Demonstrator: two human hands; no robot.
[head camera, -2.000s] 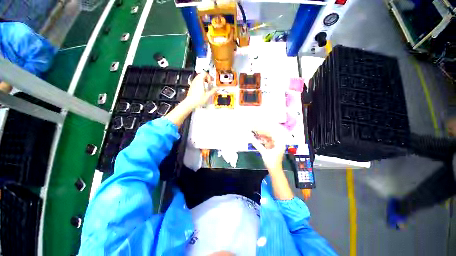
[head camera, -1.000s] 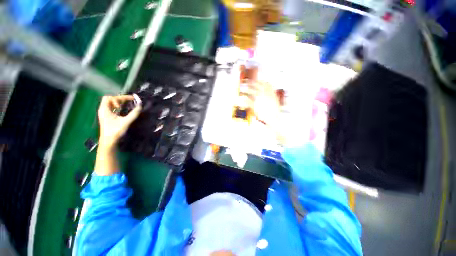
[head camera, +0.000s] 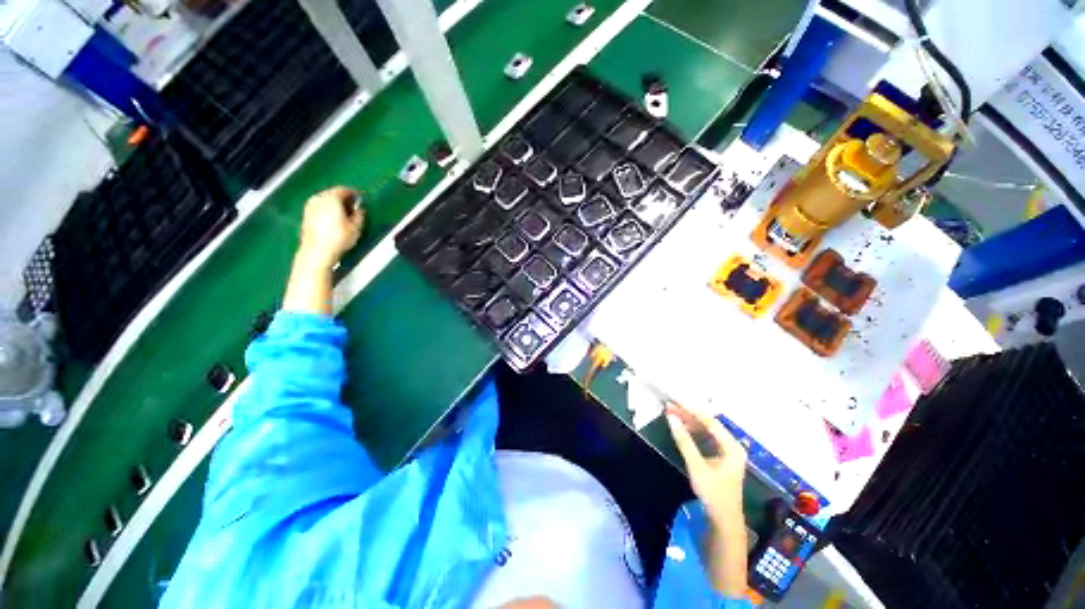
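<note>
My left hand (head camera: 328, 226) is over the green conveyor belt (head camera: 280, 232), left of the tray, fingers curled; whether it holds something is hidden. My right hand (head camera: 716, 466) is low at the bench's front edge, thumb and finger apart, with nothing visible in it. The black blister tray (head camera: 443, 244) holds many rounded-square housings (head camera: 627, 234), with some bare pockets at its far end. On the white mat (head camera: 666, 339) stand a lighter orange nest (head camera: 747, 287) and darker nests (head camera: 814, 322); another nest (head camera: 785, 242) is under the gold press head (head camera: 847, 179).
Housings (head camera: 413, 169) are spaced along the belt. A grey post (head camera: 431, 77) crosses it. Black stacked trays (head camera: 970, 476) stand at right. Pink pieces (head camera: 895, 396), a crumpled white wipe (head camera: 644, 400), a red button (head camera: 808, 502) and a keypad device (head camera: 781, 557) are near the bench edges.
The view has turned left. My left hand has moved from the tray's left edge out over the belt. My right hand has drawn back from the nests to the bench's front edge.
</note>
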